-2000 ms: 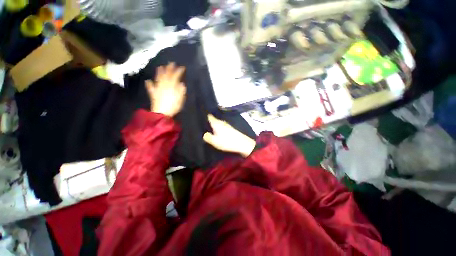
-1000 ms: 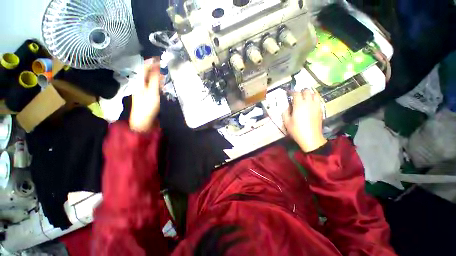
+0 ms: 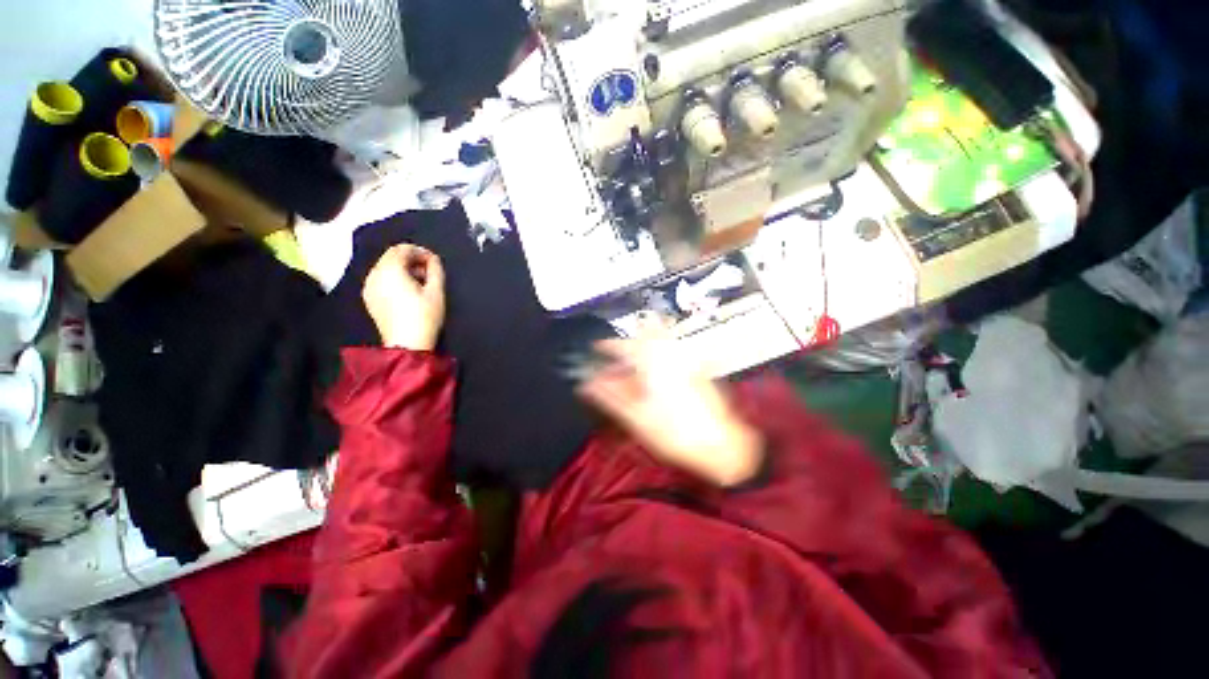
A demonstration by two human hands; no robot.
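Note:
Black garment pieces (image 3: 517, 358) lie over the table's front and hang down to my lap. My left hand (image 3: 407, 295) rests on the black cloth left of the machine, its fingers curled in and nothing seen in them. My right hand (image 3: 676, 409) is blurred, over the cloth's right edge in front of the machine bed. A small blurred grey and dark tool, which looks like thread snips (image 3: 573, 368), shows at its fingertips. The cream overlock machine (image 3: 743, 100) stands beyond, with no cloth seen at its needle area (image 3: 639, 186).
An electric fan (image 3: 312, 51) stands at the back left. Thread cones (image 3: 104, 155) sit in an open carton (image 3: 137, 247). White scraps (image 3: 444, 157) lie behind the cloth. An accessory tray (image 3: 981, 246) and red thread (image 3: 825, 330) are at right. Plastic bags (image 3: 1008, 398) lie on the floor.
My right hand has left the tray area and moved left to the cloth, with the small tool now at its fingers. My left hand has come back from the scraps and curled. The view has shifted.

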